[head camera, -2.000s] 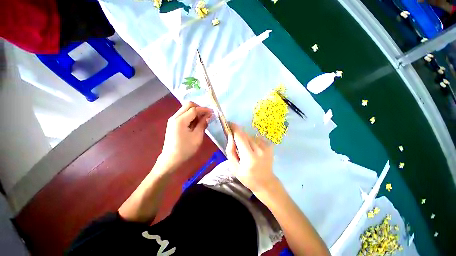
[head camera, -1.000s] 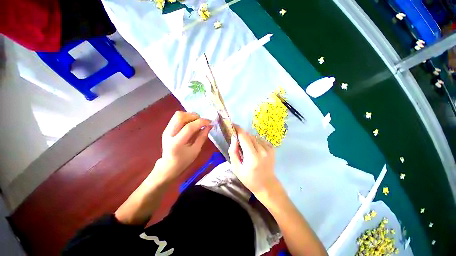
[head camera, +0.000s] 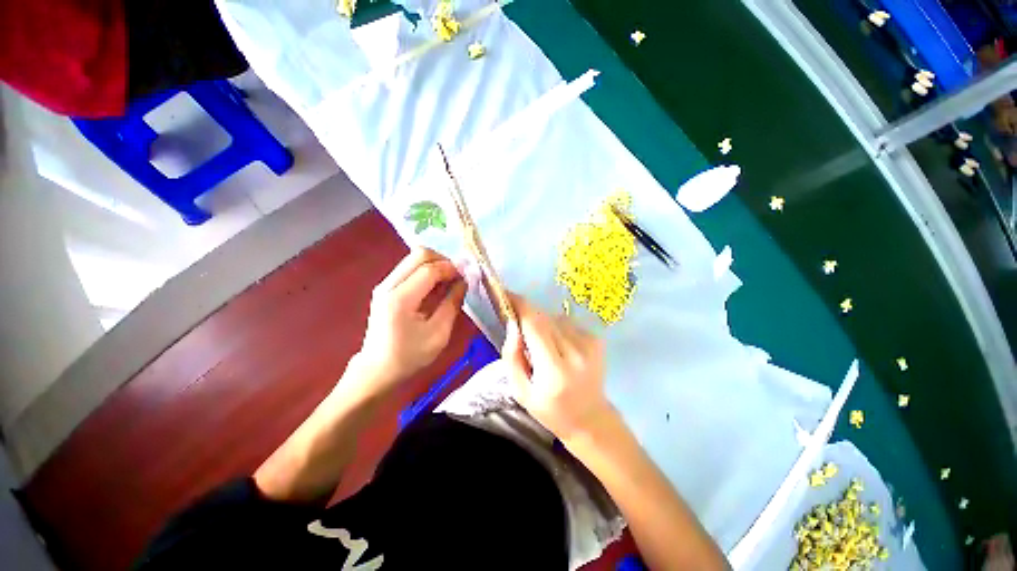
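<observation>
My right hand grips the lower end of a thin brown cardboard piece, seen nearly edge-on and pointing away over the pale sheeting. My left hand is beside the cardboard's left side, thumb and fingertips pinched together; something faint and pale shows at the fingertips, too small to name. A bright yellow pile of small parts lies right of the cardboard, with dark tweezers on its upper right edge. A green leaf-like bit lies left of the cardboard.
A white bottle lies at the table's far edge. Small pale pieces are spaced on the dark green conveyor. A paler yellow pile lies lower right, past a white tape strip. A blue stool stands upper left.
The cardboard tilted to show more of its face, then turned edge-on again. My left hand stays near it with fingertips pinched. The pieces on the conveyor have moved along towards the lower right.
</observation>
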